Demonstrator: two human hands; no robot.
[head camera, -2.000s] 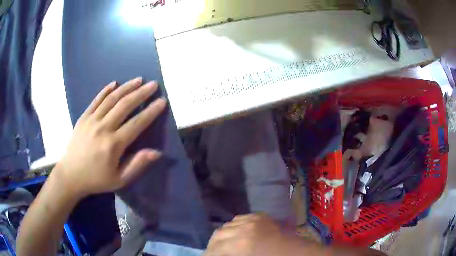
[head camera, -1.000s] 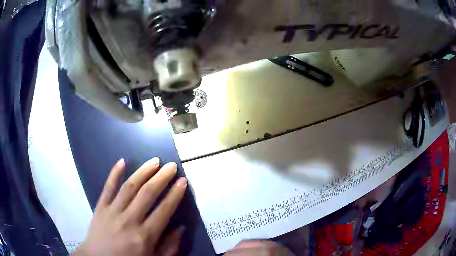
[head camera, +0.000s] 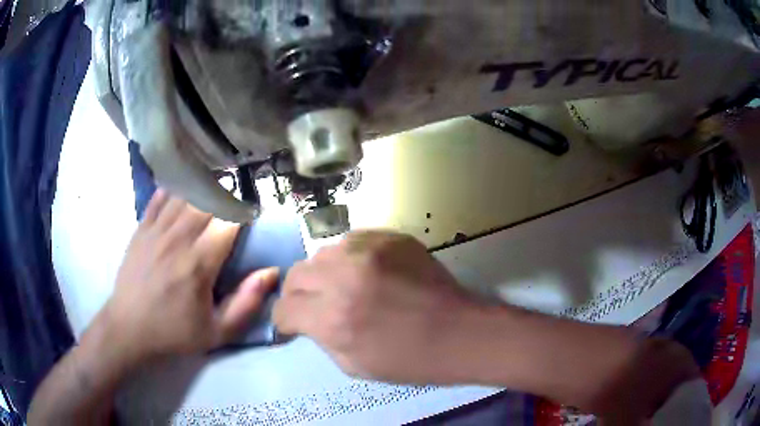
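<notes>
The dark navy-grey garment panel (head camera: 275, 254) lies under the sewing machine head (head camera: 433, 62), its near end on the white tabletop below the presser area. My left hand (head camera: 179, 274) rests flat on the panel's left part, fingers under the machine's left side and thumb pointing right. My right hand (head camera: 375, 299) is at the panel's right edge near its end, fingers curled with the tips at the cloth. The curled fingers hide whether the cloth is pinched. The needle area is brightly lit and washed out.
Thread snips (head camera: 523, 131) lie on the cream machine bed (head camera: 450, 183). Black-handled scissors (head camera: 698, 204) lie at the table's right end. A red basket (head camera: 735, 308) is partly visible at lower right. Dark panels (head camera: 29, 200) hang at the left. A printed scale runs along the white table edge (head camera: 333, 403).
The panel has moved up under the head, so its near end now shows on the table. My left hand has moved up and left. My right hand has come from the lower edge onto the panel's end.
</notes>
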